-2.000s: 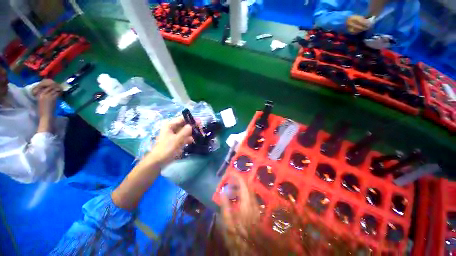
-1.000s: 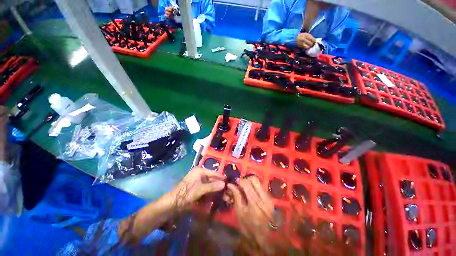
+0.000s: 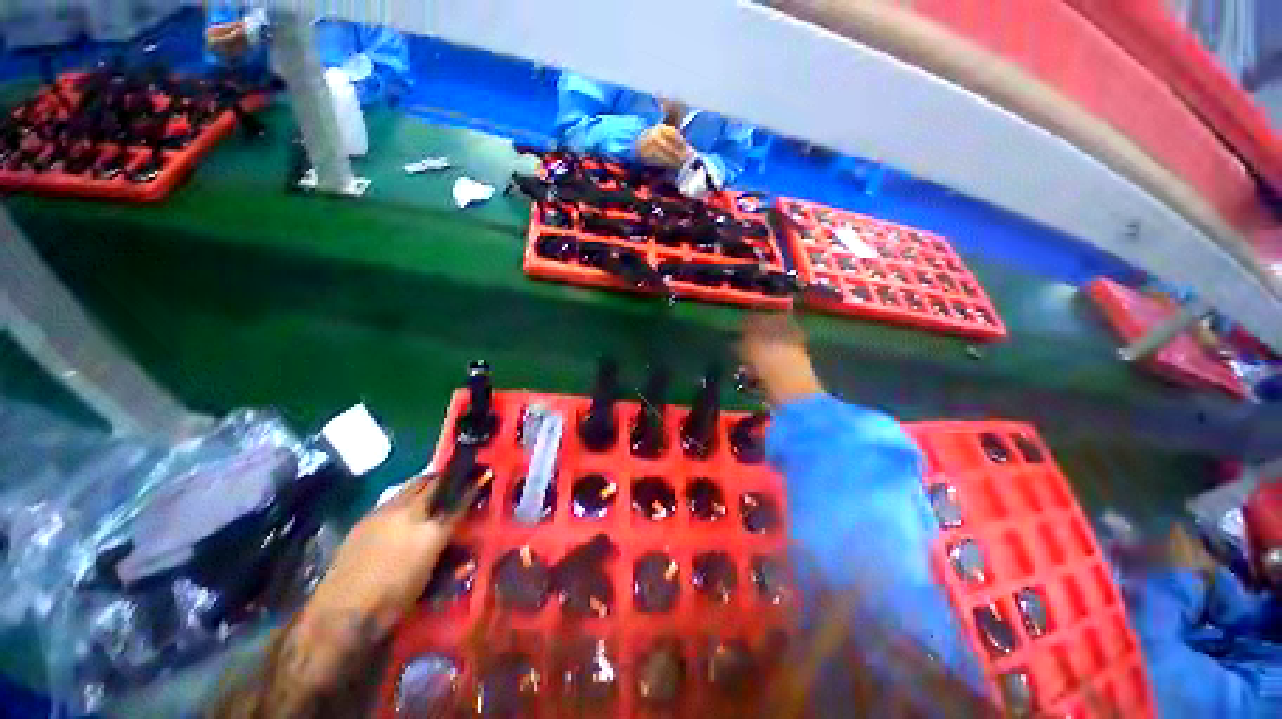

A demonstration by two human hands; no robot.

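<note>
The red tray (image 3: 485, 541) lies in front of me, with dark round watch heads (image 3: 654, 497) in its pockets. Several black straps (image 3: 703, 421) stand up along its far row. A grey strap half (image 3: 539, 466) lies over the left pockets. My left hand (image 3: 373, 555) is at the tray's left edge, its fingertips closed on a black strap half (image 3: 457, 480) over a pocket. My right hand (image 3: 776, 351) is blurred beyond the tray's far right corner; whether it holds anything cannot be told. Hair-like blur covers the near part of the tray.
Plastic bag (image 3: 85, 562) of straps at left, white label (image 3: 357, 438) beside it. More red trays (image 3: 1047, 562) at right. Across the bench, a tray of strapped watches (image 3: 527, 253) and a person's hands (image 3: 661, 143). A pale metal upright (image 3: 316, 113) and shelf edge (image 3: 872, 127) frame the view.
The view has swung right. My hands, together over the tray's left pockets a second ago, are apart; my right hand has moved out to the far right corner.
</note>
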